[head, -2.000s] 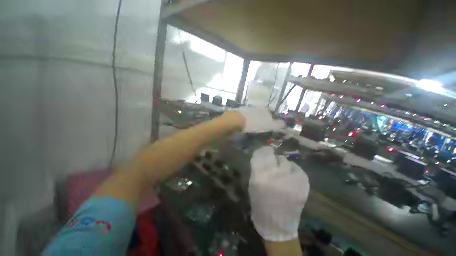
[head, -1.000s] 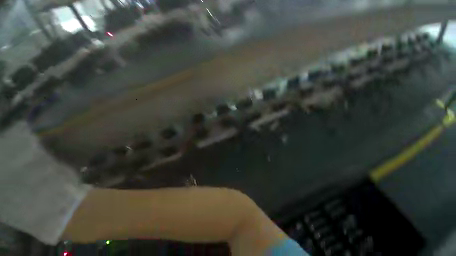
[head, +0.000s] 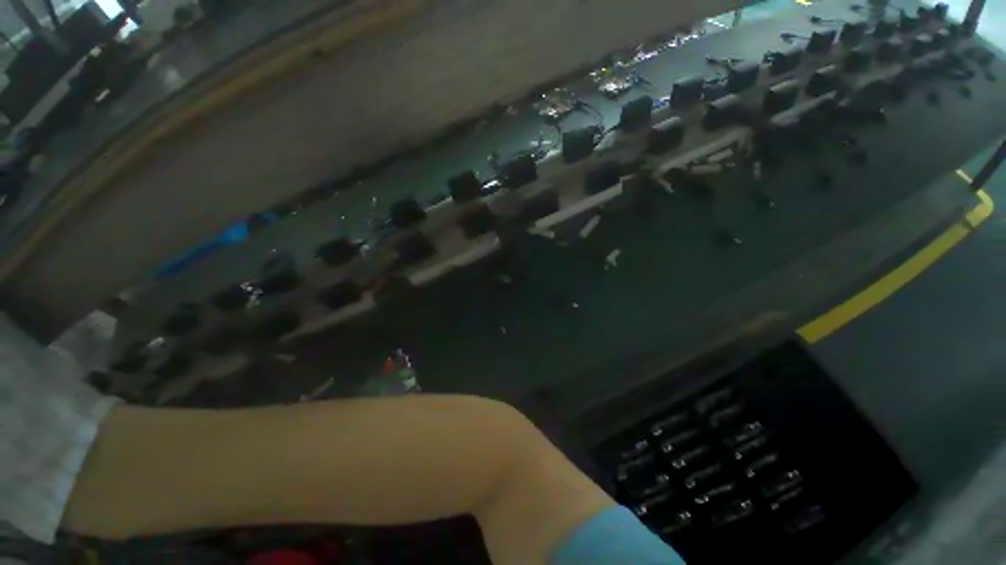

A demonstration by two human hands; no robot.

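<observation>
My right forearm crosses the bottom of the view, from a blue sleeve leftward to my right hand (head: 39, 430), in a white glove. The hand is cut off by the left edge, and its fingers and anything in them cannot be made out. A small pale patch beside it is unclear. My left hand is not in view. A black tray (head: 866, 458) with rows of small shiny items lies at the lower right. A small circuit board (head: 399, 375) with an orange-red spot lies on the dark green shelf surface (head: 530, 331), just above my forearm and partly hidden by it.
Rows of black power adapters (head: 477, 219) run along pale strips from lower left to upper right. Boards and leads (head: 563, 105) lie behind them. A brown shelf edge (head: 276, 121) crosses the upper left. A blue object (head: 210, 248) lies far back. Yellow floor line (head: 899, 292) at right.
The view has swung right and down from the rack and wall to the lower shelf and tray. My left arm has left the picture; my right hand is now at the left edge.
</observation>
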